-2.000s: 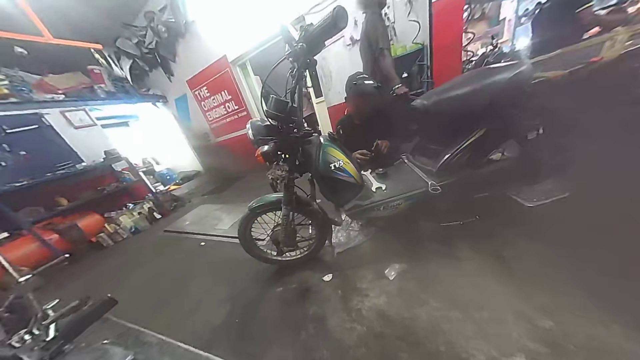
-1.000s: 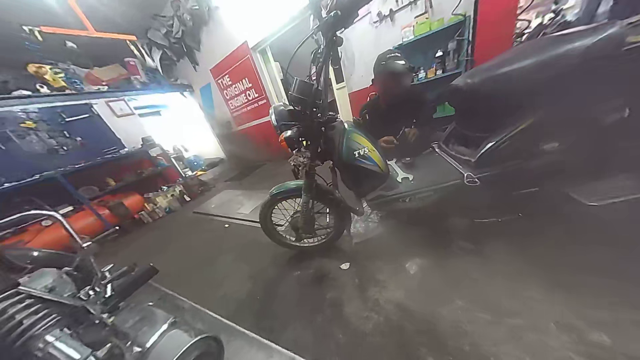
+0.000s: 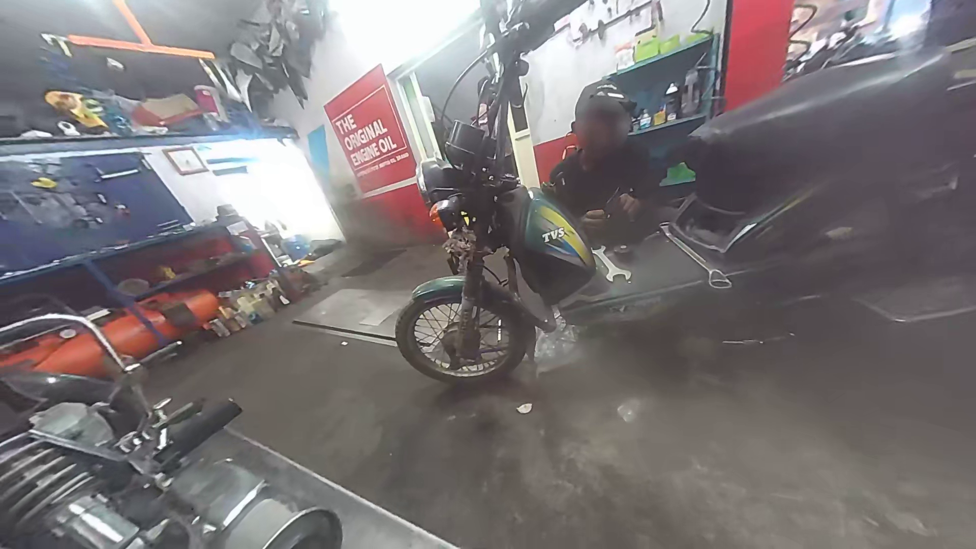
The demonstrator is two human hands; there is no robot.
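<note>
Neither my left hand nor my right hand shows in the head view. A green TVS moped point(image 3: 555, 236) stands in the middle, its front wheel point(image 3: 463, 335) turned toward the left. On its floorboard lie an open-ended wrench point(image 3: 612, 264) and, farther right, a ring-ended wrench point(image 3: 695, 258). Behind the moped a person in a dark cap and dark clothes point(image 3: 606, 171) is low down, with both hands together in front; what they hold is too small to tell. At the lower left is a finned motorcycle engine point(image 3: 65, 488) with a round metal part at its right.
A metal-edged platform point(image 3: 328, 496) lies under the engine. A flat plate point(image 3: 351, 311) is on the floor behind the front wheel. Left stand a blue tool board point(image 3: 84, 202), shelving and an orange tank point(image 3: 145, 324). A shelf of bottles point(image 3: 667, 118) hangs behind the person. Small scraps point(image 3: 524, 409) lie on the floor.
The view has shifted so that more of the engine at the lower left shows. A standing person behind the moped, seen two seconds ago, is out of view.
</note>
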